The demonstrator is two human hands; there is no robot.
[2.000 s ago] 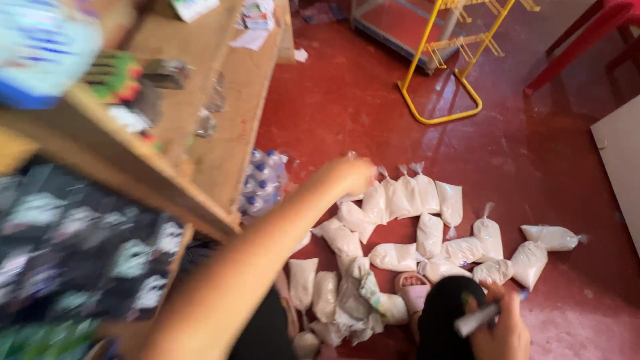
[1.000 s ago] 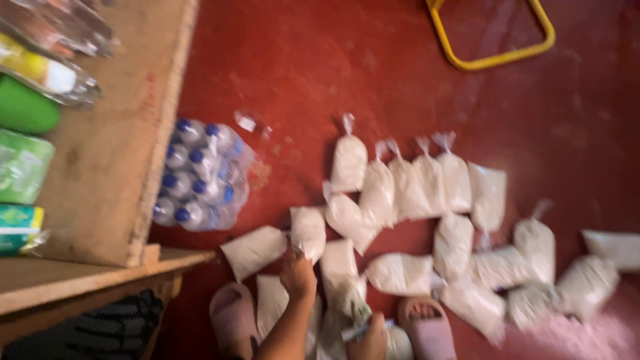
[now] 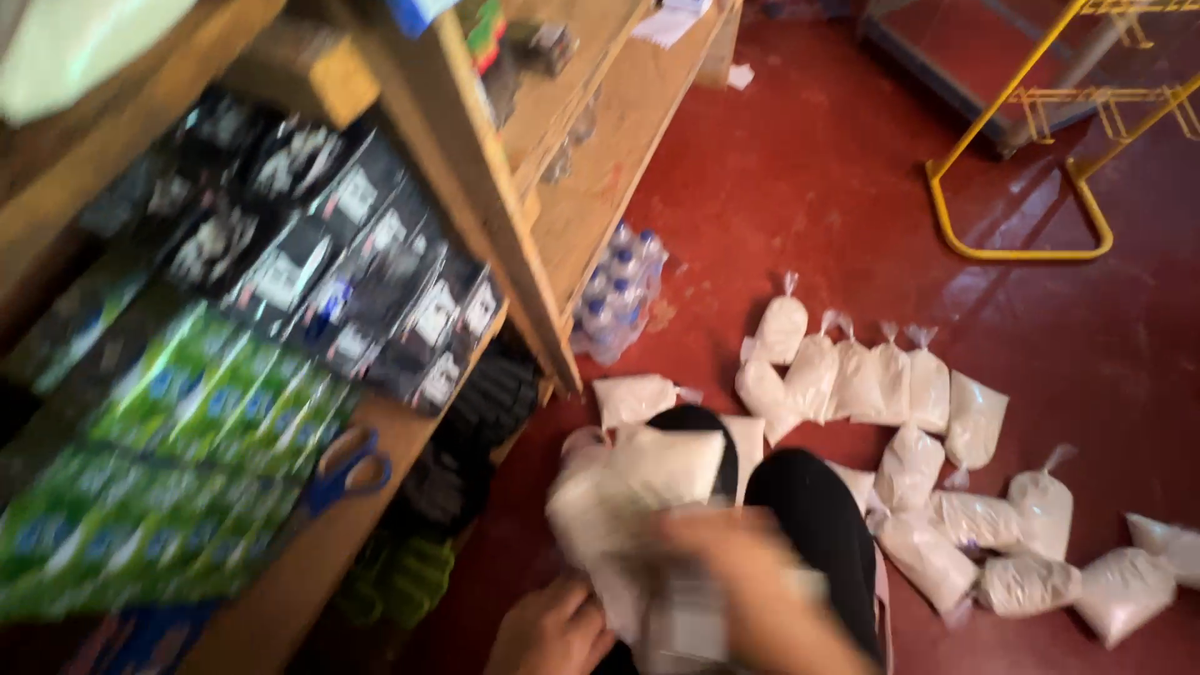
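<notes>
My left hand (image 3: 553,630) is low in the view, its fingers against the lower edge of a blurred pale plastic bag (image 3: 656,469) in front of my knees. My right hand (image 3: 750,581), smeared by motion, lies over the bag's right side; its fingers and a whitish object (image 3: 684,614) beneath it are too blurred to make out. Beyond my knees, several filled clear plastic bags of whitish contents (image 3: 858,380) lie side by side on the floor, many with knotted tops. One more bag (image 3: 633,401) lies apart, near the shelf's foot.
Wooden shelving (image 3: 525,272) stands at the left, holding green packets (image 3: 216,394), dark packets (image 3: 375,234) and blue-handled scissors (image 3: 352,469). Shrink-wrapped bottles (image 3: 619,291) stand on the red floor (image 3: 787,159) beside it. A yellow metal rack (image 3: 1022,253) is at the upper right.
The view has swung back toward the shelves. My hands, reaching among the floor bags a second ago, are now close to my knees at a pale bag.
</notes>
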